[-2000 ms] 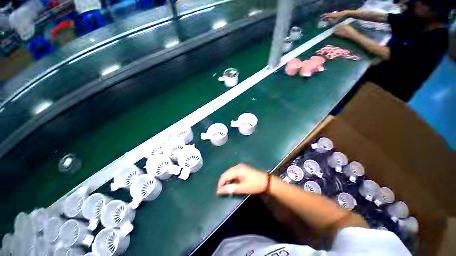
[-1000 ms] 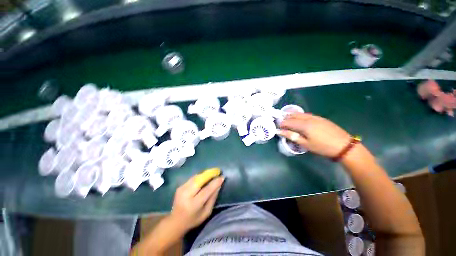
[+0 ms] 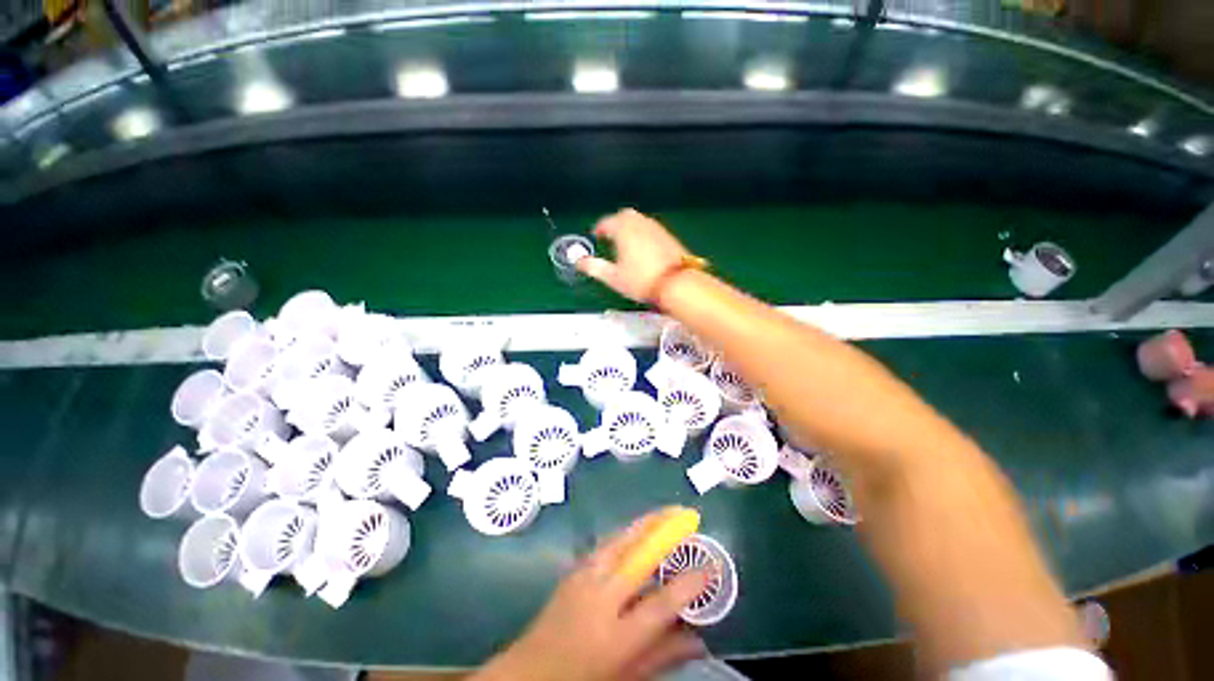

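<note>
My right hand (image 3: 642, 256) reaches over the pale strip to the green belt, with thumb and index finger at a small clear-looking unit (image 3: 573, 253) with dark contents. Whether the fingers grip it cannot be told. My left hand (image 3: 626, 599) is at the bench's near edge, its fingers on a white grille housing (image 3: 703, 580) that lies open end up with radial slots showing. A bright yellow finger cot (image 3: 658, 543) is on a finger of my left hand. Many more white grille housings (image 3: 503, 495) stand on the green bench to the left and middle; my right forearm hides some.
A pale strip (image 3: 932, 319) divides bench and belt. On the belt stand a clear-looking unit (image 3: 229, 285) at left and a white unit (image 3: 1041, 269) at right, near a grey post (image 3: 1165, 266). Pink housings (image 3: 1166, 355) are at the right edge.
My right hand has moved from the bench housings up to the unit on the belt. My left hand has moved right and now touches a housing. The view has shifted.
</note>
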